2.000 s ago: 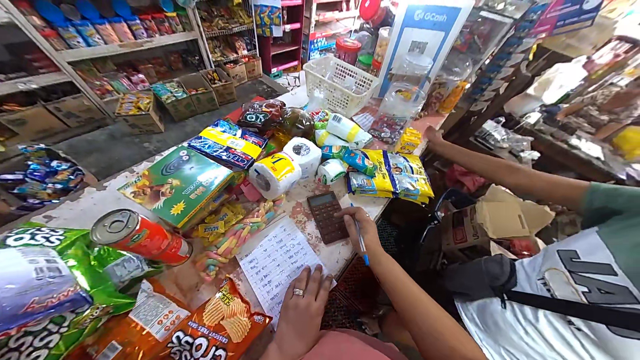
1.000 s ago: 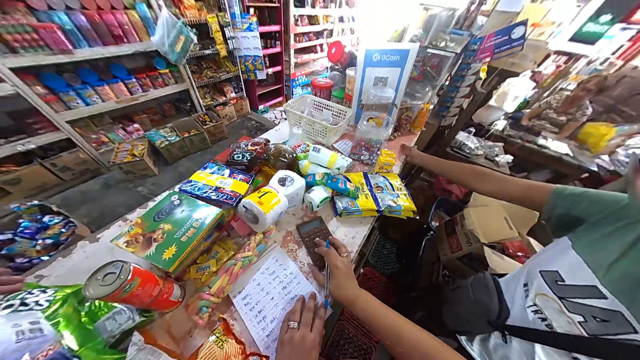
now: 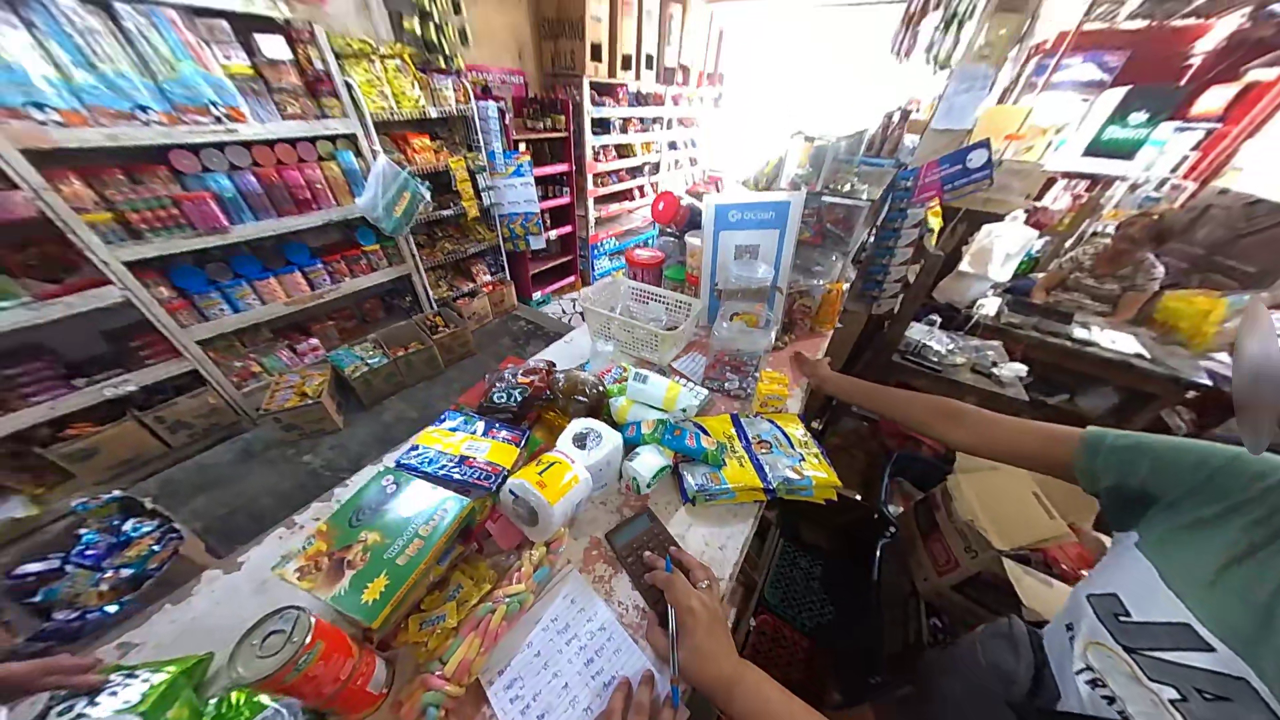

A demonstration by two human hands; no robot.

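My right hand (image 3: 690, 615) rests over a dark calculator (image 3: 645, 560), a blue pen (image 3: 672, 640) held between its fingers. My left hand (image 3: 640, 700) lies flat on the lower edge of a handwritten lined sheet (image 3: 560, 650); only its fingers show at the bottom edge. Left of the paper are colourful twisted candies (image 3: 490, 620), small yellow packets (image 3: 445, 600) and a red tin can (image 3: 315, 665) lying tilted. Beyond stand a green mosquito-coil box (image 3: 380, 540), tissue rolls (image 3: 545, 495), a blue pack (image 3: 462, 450) and yellow-blue packs (image 3: 760, 455).
A white plastic basket (image 3: 640, 320), clear jars (image 3: 742, 340) and a payment sign (image 3: 750, 245) stand at the counter's far end. A person in a green sleeve (image 3: 1150, 490) rests a hand there. Stocked shelves (image 3: 240, 230) line the left; an open cardboard box (image 3: 960, 540) sits right. Another hand (image 3: 45, 678) is at lower left.
The view has tilted upward, showing more of the shelves. My right hand has moved onto the calculator's keys. My left hand has slid lower in view on the paper.
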